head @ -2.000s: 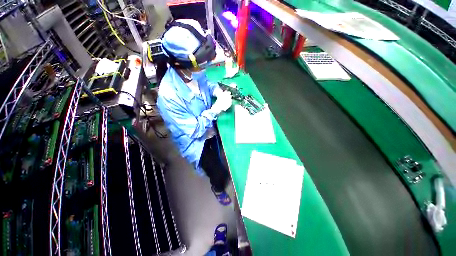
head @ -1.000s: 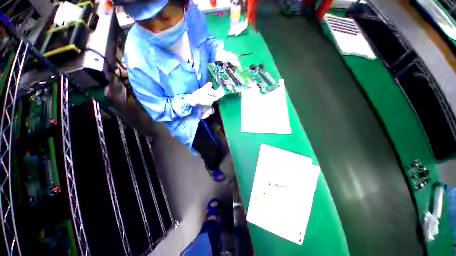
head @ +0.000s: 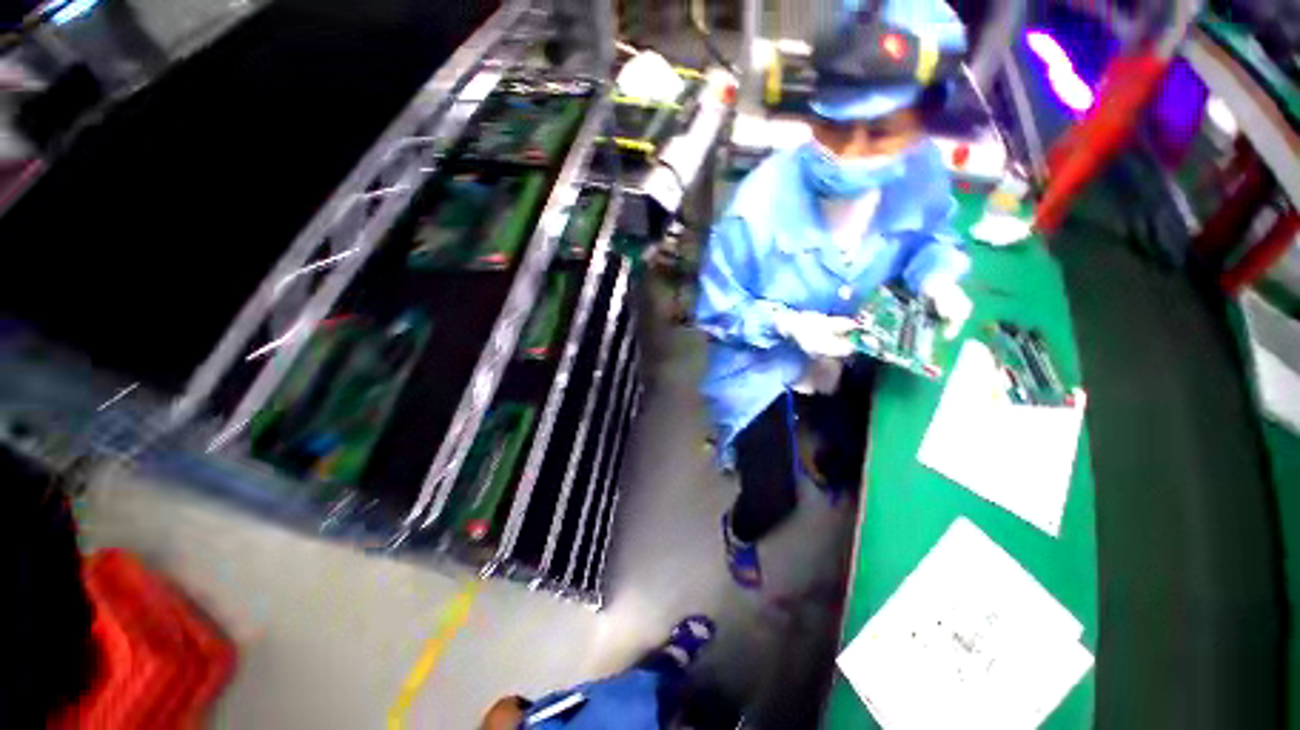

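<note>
At the bottom edge a small, blurred piece of bare skin, apparently my left hand [head: 502,715], shows beside a blue smock [head: 606,702]; its fingers are cut off. My right hand is out of the picture. A wire rack [head: 506,335] stands left of centre, with green circuit boards [head: 342,397] on its black-lined shelves, blurred. On the green bench [head: 887,499] at right lie white sheets [head: 970,639]. A circuit board [head: 1029,365] lies partly on another white sheet [head: 1002,454].
A person in a blue smock [head: 798,257], cap and mask stands between rack and bench, holding a board [head: 898,331] in white gloves. A dark conveyor [head: 1176,499] runs right of the bench. A red object [head: 143,649] is lower left, near yellow floor tape [head: 432,659].
The view has swung left, so the rack fills more of it and the bench sits further right. The other person still holds a board. A bit of bare skin now shows at the bottom edge.
</note>
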